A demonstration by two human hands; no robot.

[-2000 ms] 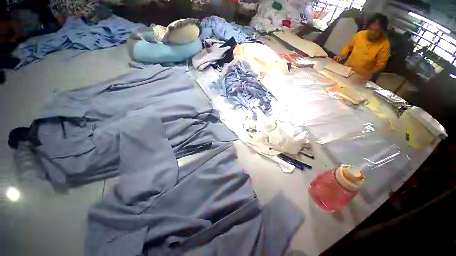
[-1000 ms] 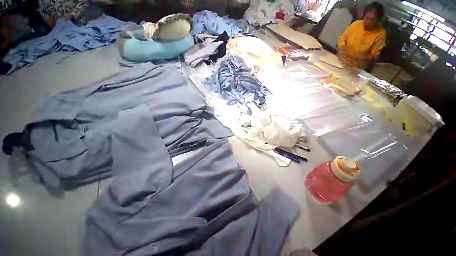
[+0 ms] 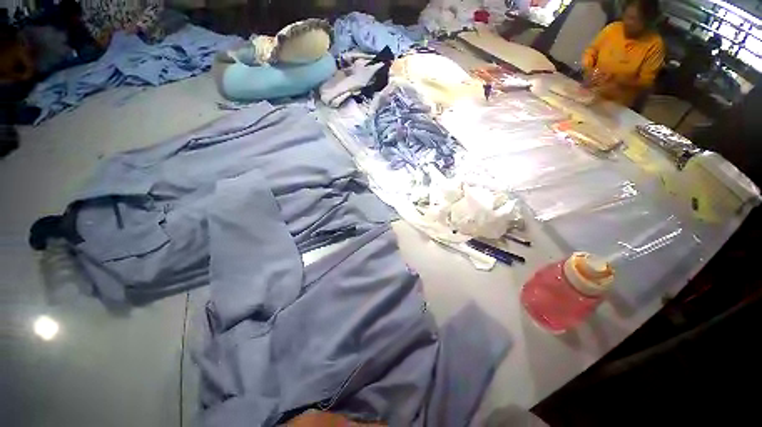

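Blue-grey garments [image 3: 251, 242] lie in overlapping layers in front of me, sleeves spread. A dark hanger hook [image 3: 52, 232] shows at the left collar. A skin-coloured sliver, seemingly my left hand [image 3: 332, 419], is cut off by the bottom edge at the lower garment [image 3: 351, 334]; its fingers and any grip are hidden. My right hand is not seen. A thin dark tool [image 3: 334, 239] lies on the garments.
Pink-red bottle [image 3: 556, 296] with a white lid stands right of the garments. Dark pens [image 3: 497, 252], white scraps [image 3: 468, 208], blue strips [image 3: 409, 138] and polybags [image 3: 652, 238] lie beyond. A light-blue cushion [image 3: 276, 81] sits at the far side. A person in yellow [image 3: 627, 58] is across the table.
The lower garment's left edge has moved right and its folds have changed, baring more table there. The skin-coloured sliver has appeared at the bottom edge. The view has shifted slightly.
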